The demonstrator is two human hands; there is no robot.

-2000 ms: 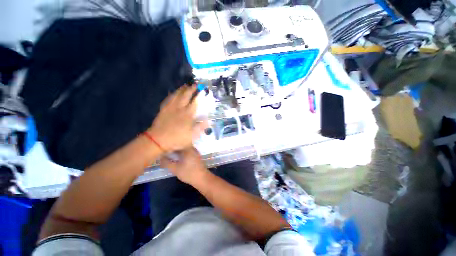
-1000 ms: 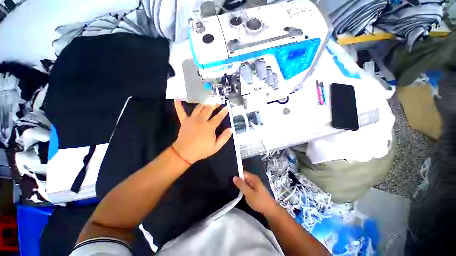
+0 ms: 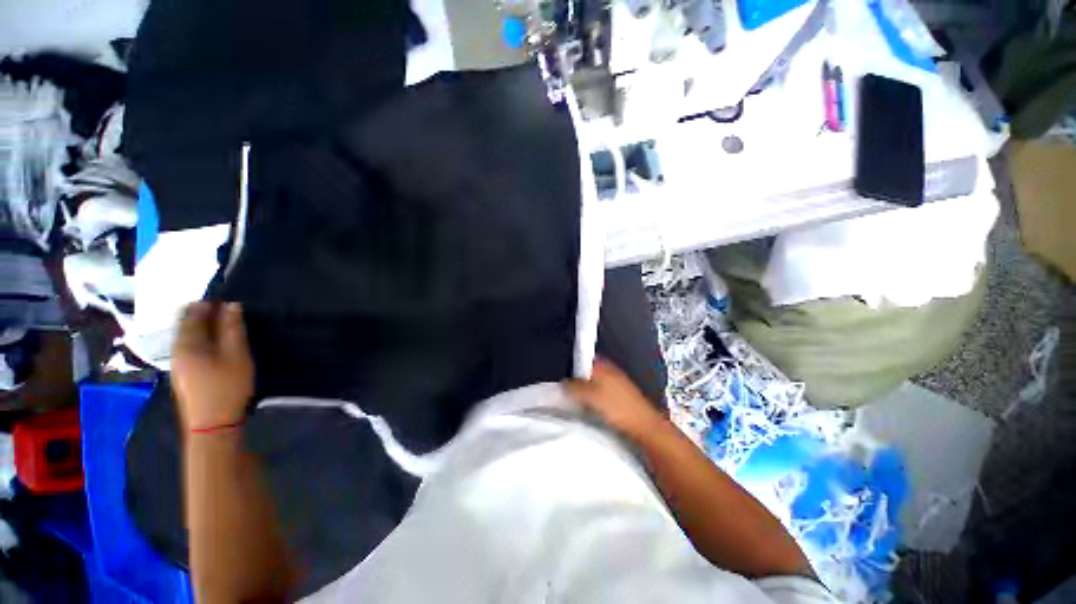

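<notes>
A large black fabric panel (image 3: 413, 224) lies over the table's front edge and onto my lap. A white rim of the backing panel (image 3: 588, 260) shows along its right edge and its lower edge. The panel's top right corner reaches the presser foot area (image 3: 564, 53) of the overlock machine. My left hand (image 3: 215, 360) is at the panel's left edge, slightly blurred; its fingertips meet the cloth. My right hand (image 3: 608, 395) pinches the lower right edge at the white rim. Another black panel (image 3: 271, 71) lies flat at the back left.
A phone (image 3: 890, 139) and thin pens (image 3: 834, 97) lie on the table's right end. An olive sack (image 3: 850, 342) stands below it. White trimmings (image 3: 755, 413), a blue crate (image 3: 118, 472) and a red crate (image 3: 47, 452) are lower down.
My left hand has moved from on top of the panel near the needle to its left edge. My right hand stays on the right edge. The view has tilted downward, so the machine sits higher.
</notes>
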